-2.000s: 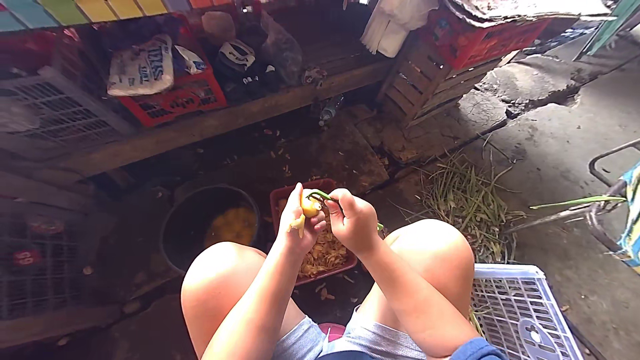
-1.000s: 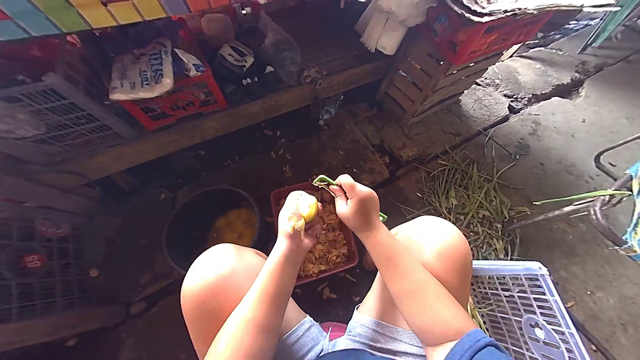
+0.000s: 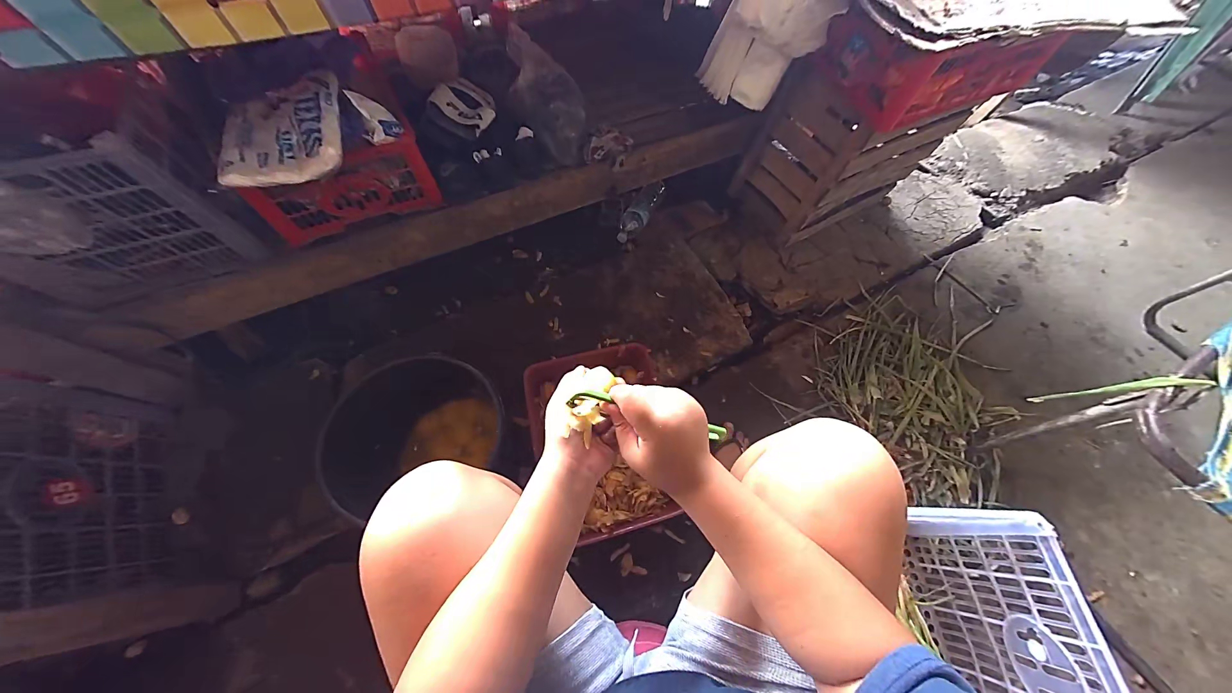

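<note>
My left hand (image 3: 577, 423) is closed around a small yellow fruit (image 3: 585, 412), mostly hidden by the fingers, with pale peel hanging from it. Against it, my right hand (image 3: 664, 433) grips a green-handled tool (image 3: 717, 432), perhaps a small knife or peeler; its green front end crosses the fruit and the rest is hidden in the fist. Below both hands, between my knees, a red plastic basin (image 3: 630, 527) holds yellow-orange peelings (image 3: 616, 496). Left of it stands a dark bucket (image 3: 332, 462) with yellow-orange pieces (image 3: 452, 433) inside.
A pale plastic crate (image 3: 991, 523) lies beside my right knee, near a heap of long green leaves (image 3: 905, 395). Ahead runs a low wooden shelf (image 3: 462, 231) with a red crate (image 3: 356, 188). A slatted wooden crate (image 3: 808, 164) and a metal frame (image 3: 1169, 414) stand to the right.
My right hand has come back against the left, after standing slightly apart from it one second ago. The yellow fruit, plainly visible earlier, is now mostly covered.
</note>
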